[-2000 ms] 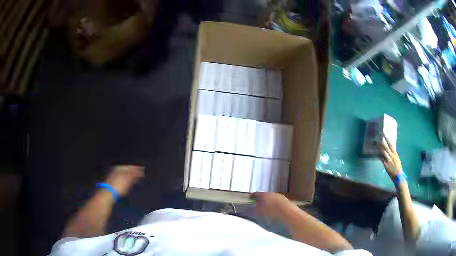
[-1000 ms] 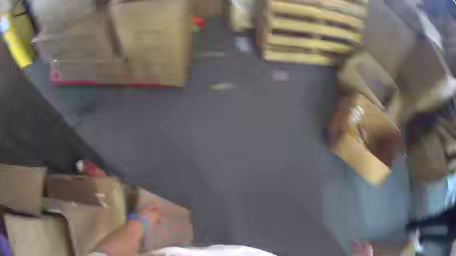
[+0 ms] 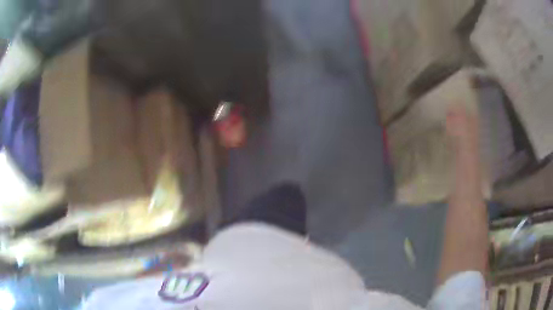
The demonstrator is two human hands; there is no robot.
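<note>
The view is strongly blurred. My right arm reaches up on the right side, and my right hand (image 3: 462, 121) is over a brown carton (image 3: 421, 148) near other cartons. The hand's fingers are too blurred to show whether they grip it. My left hand cannot be made out; the lower left is a blur of brown, yellow and blue.
Open brown cartons (image 3: 112, 139) stand on the left, beside something purple (image 3: 23, 130). A small red object (image 3: 231, 128) is near the middle, by the grey floor (image 3: 327, 121). More cartons (image 3: 524, 60) are at the upper right. A slatted wooden thing (image 3: 530, 293) is at the lower right.
The view has swung from the packed carton by the green bench, across open floor, to cartons on both sides. My right arm now reaches out at the right; my left hand is no longer distinguishable.
</note>
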